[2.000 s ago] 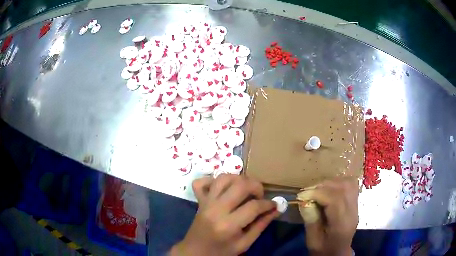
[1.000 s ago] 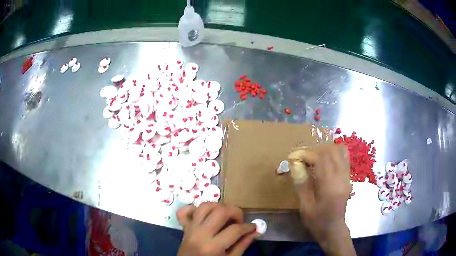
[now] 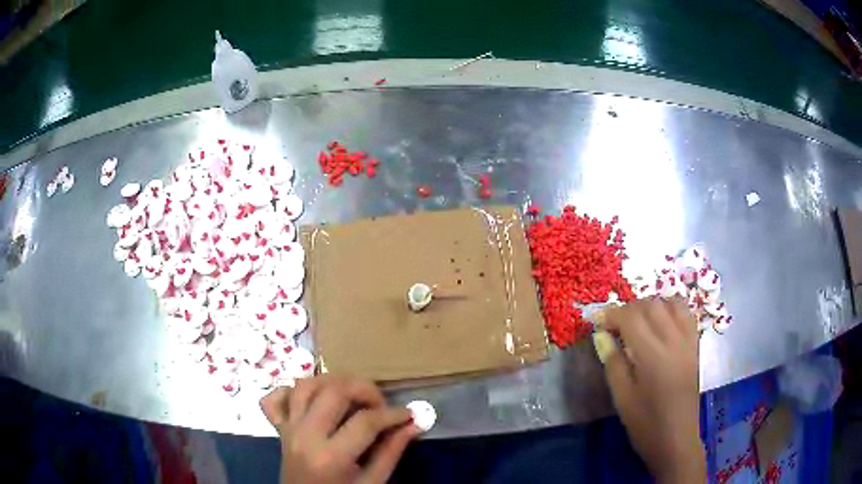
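Note:
My left hand (image 3: 342, 425) pinches a small white disc (image 3: 422, 415) at the table's front edge, below the cardboard pad (image 3: 364, 326). My right hand (image 3: 652, 364), with pale yellow finger cots, is at the front right edge of the heap of small red pieces (image 3: 577, 265). A small pale item shows at its fingertips; I cannot tell what it is. A white cap (image 3: 420, 297) stands on the pad, with a thin stick (image 3: 452, 298) beside it. A large pile of white discs with red marks (image 3: 227, 255) lies left of the pad.
A smaller group of marked discs (image 3: 699, 274) lies right of the red heap. A small red cluster (image 3: 345, 163) lies behind the pad. A squeeze bottle (image 3: 233, 77) stands at the back edge, before the green belt (image 3: 454, 33). Blue bins (image 3: 803, 425) are below right.
My right hand has moved right, from the cap to the red heap, and the stick now lies by the cap. The view has turned right. My left hand still holds the disc.

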